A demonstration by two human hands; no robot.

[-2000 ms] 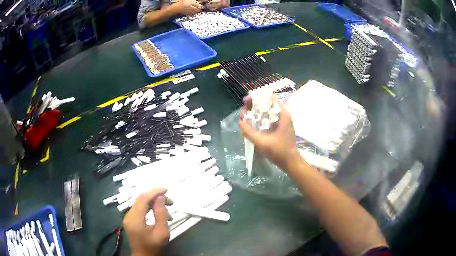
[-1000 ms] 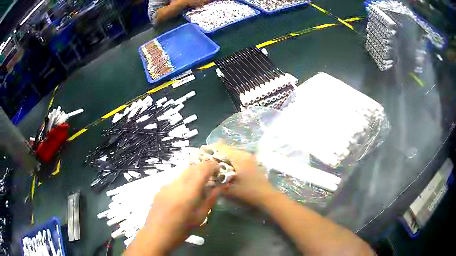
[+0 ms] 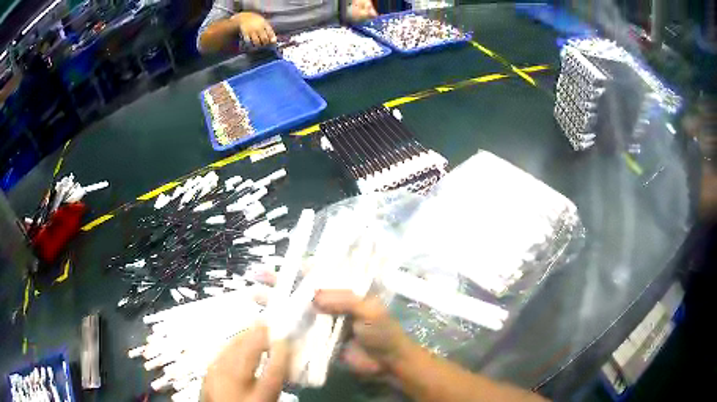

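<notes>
My left hand (image 3: 245, 359) and my right hand (image 3: 368, 334) hold a bunch of white sleeves (image 3: 321, 275) between them, tilted upward, at the lower centre. The bunch is blurred and overexposed, so single sleeves are hard to tell apart. A pile of white rods (image 3: 189, 338) lies on the table behind and left of my left hand. A loose heap of black inner assemblies (image 3: 208, 235) with white ends lies beyond it. A clear plastic bag (image 3: 503, 224) with many white sleeves lies to the right, with one sleeve (image 3: 452, 298) apart at its near side.
Neat black inner parts (image 3: 377, 149) lie behind the bag. Blue trays (image 3: 287, 102) with small parts stand at the back, where a person in grey has both hands. A white stack (image 3: 580, 98) is at upper right. A red holder (image 3: 59, 232), metal block (image 3: 91, 351) and small blue tray (image 3: 39, 381) are left.
The right hand has come from over the bag to the left hand. The bunch, earlier held end-on towards the camera, now lies lengthwise across both hands. The person opposite shows more.
</notes>
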